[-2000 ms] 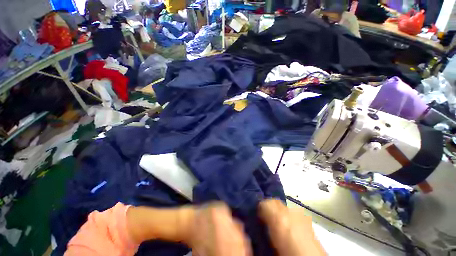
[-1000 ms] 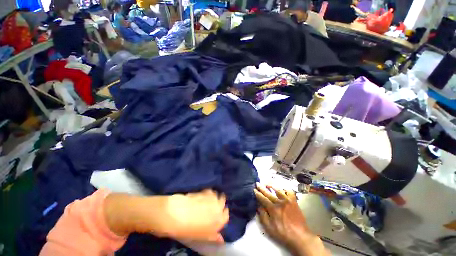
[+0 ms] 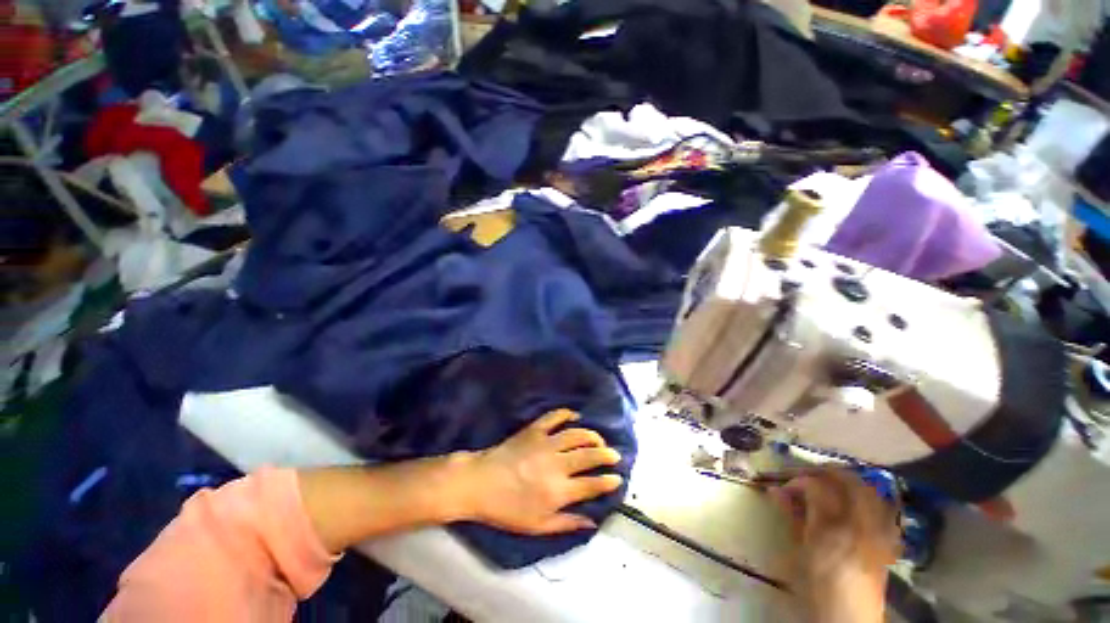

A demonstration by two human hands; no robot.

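The navy garment (image 3: 414, 286) lies in a large heap left of the sewing machine, with a rounded folded part near the needle area. My left hand (image 3: 542, 477) lies palm down on that part, fingers slightly spread. My right hand (image 3: 840, 523) is blurred, over the machine bed right of the needle, beside blue items; its fingertips are bent, and whether they hold anything cannot be told. The white sewing machine (image 3: 840, 353) stands at right. Its presser foot area (image 3: 700, 408) shows under the head, with no navy cloth visibly under it.
The white machine bed (image 3: 682, 487) lies between my hands. Purple cloth (image 3: 913, 219) sits behind the machine. A white and patterned scrap bundle (image 3: 645, 140) and a black cloth pile (image 3: 682, 61) lie behind the navy heap. Red cloth (image 3: 152, 152) is at far left.
My right hand has moved right, from the bed beside the garment to beyond the needle. My left hand has opened and now lies on the cloth near the needle area. The view has shifted.
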